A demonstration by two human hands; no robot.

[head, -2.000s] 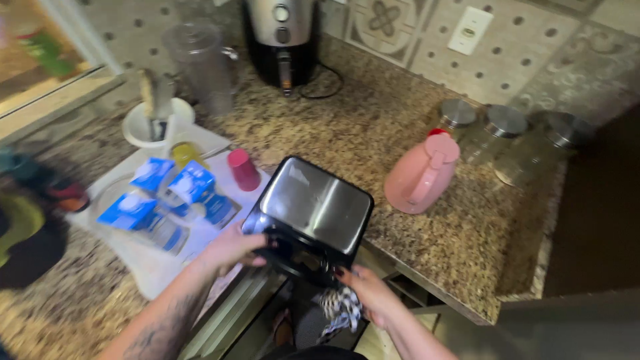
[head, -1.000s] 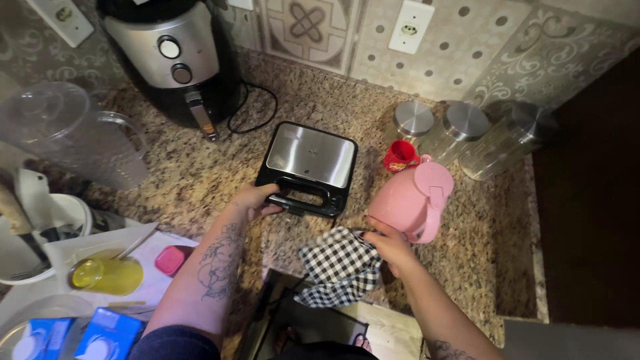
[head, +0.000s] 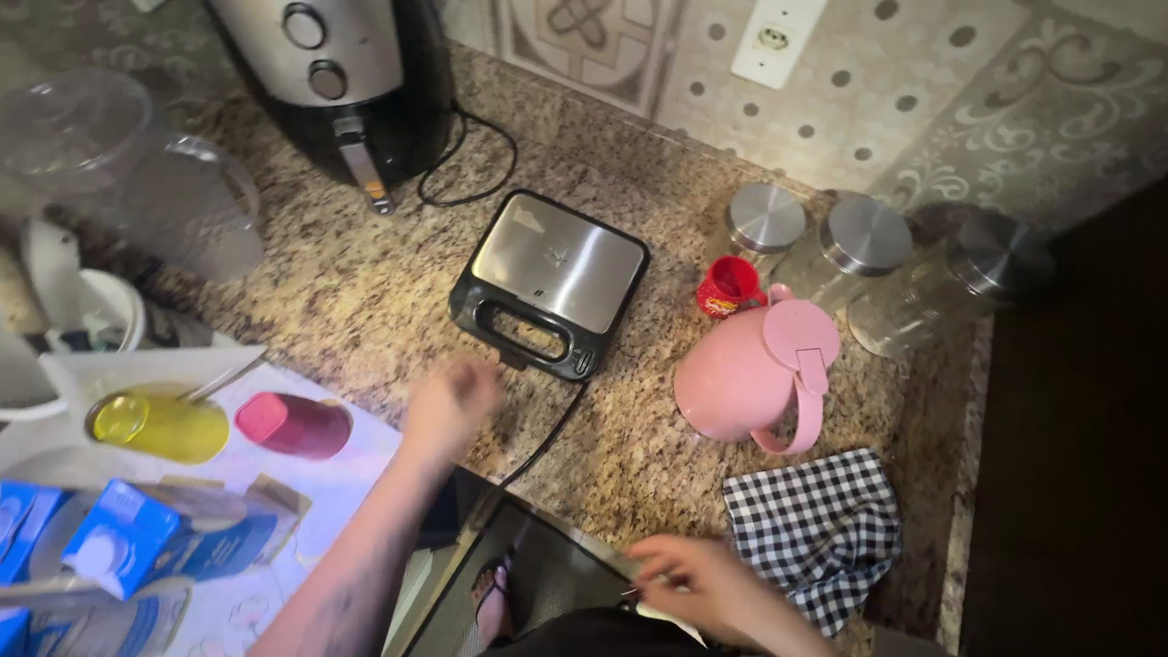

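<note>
A black and steel sandwich maker (head: 555, 278) lies closed on the granite counter, its cord running down over the front edge. Just below its handle is my left hand (head: 453, 397), blurred and touching nothing that I can make out; whether its fingers are apart is unclear. My right hand (head: 698, 584) hovers at the counter's front edge, fingers spread, left of a black-and-white checkered cloth (head: 821, 529). Behind the cloth stands a pink thermal jug (head: 744, 374), with a small red mug (head: 730, 286) close by it.
Glass jars with steel lids (head: 865, 234) stand by the tiled wall. An air fryer (head: 338, 82) and a clear plastic pitcher (head: 137, 173) are at the back left. Blue-and-white cartons (head: 123, 538), a yellow cup (head: 160, 424) and a pink cup (head: 292, 424) occupy the left.
The sandwich maker was in both hands at first, then on the counter with my left hand at its handle; that hand is now off it. The checkered cloth has moved right, out of my right hand.
</note>
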